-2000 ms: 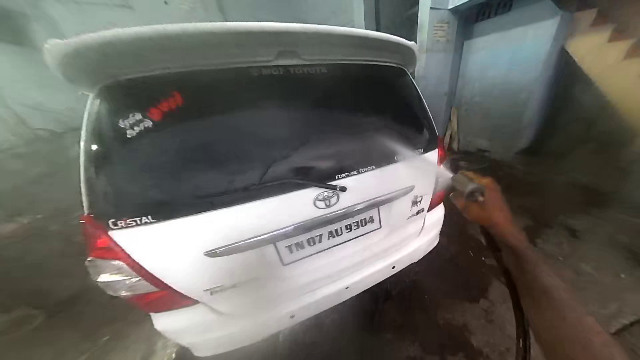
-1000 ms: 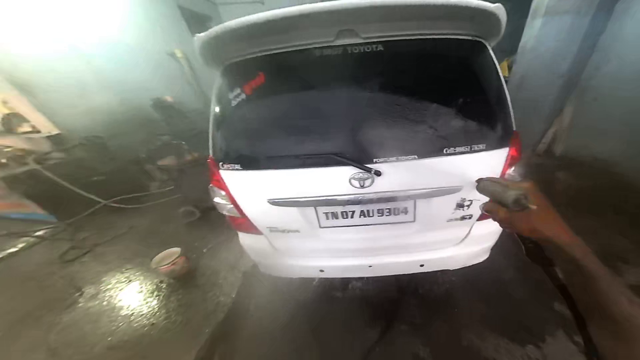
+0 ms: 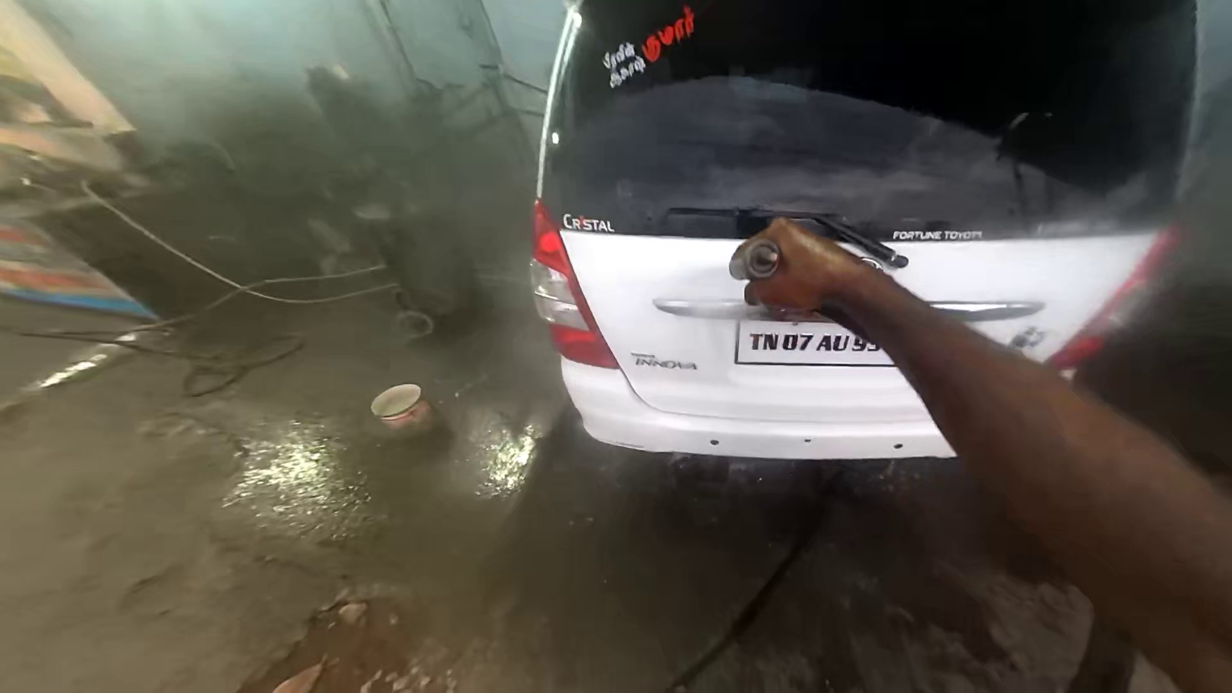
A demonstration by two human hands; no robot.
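My right hand (image 3: 799, 269) is closed around a metal spray nozzle (image 3: 756, 260), whose round end shows at the left of the fist. Behind the hand stands the rear of a white Toyota Innova (image 3: 770, 390), with a dark rear window (image 3: 866, 135) bearing stickers. The rear wiper (image 3: 861, 241) lies along the window's lower edge, partly behind my hand. My forearm covers part of the number plate (image 3: 808, 344) and the chrome strip (image 3: 991, 310). At the left corner is a red and clear tail light (image 3: 561, 294). My left hand is out of view.
A small bucket (image 3: 398, 402) stands on the wet floor (image 3: 298, 481) left of the car. Thin hoses or cables (image 3: 241, 287) trail farther left. A dark hose (image 3: 760, 606) runs over the floor below the bumper. Rubble (image 3: 351, 626) lies at the bottom left.
My right hand with the nozzle has moved left, from beside the car's right tail light to the middle of the tailgate. The view has turned left and down.
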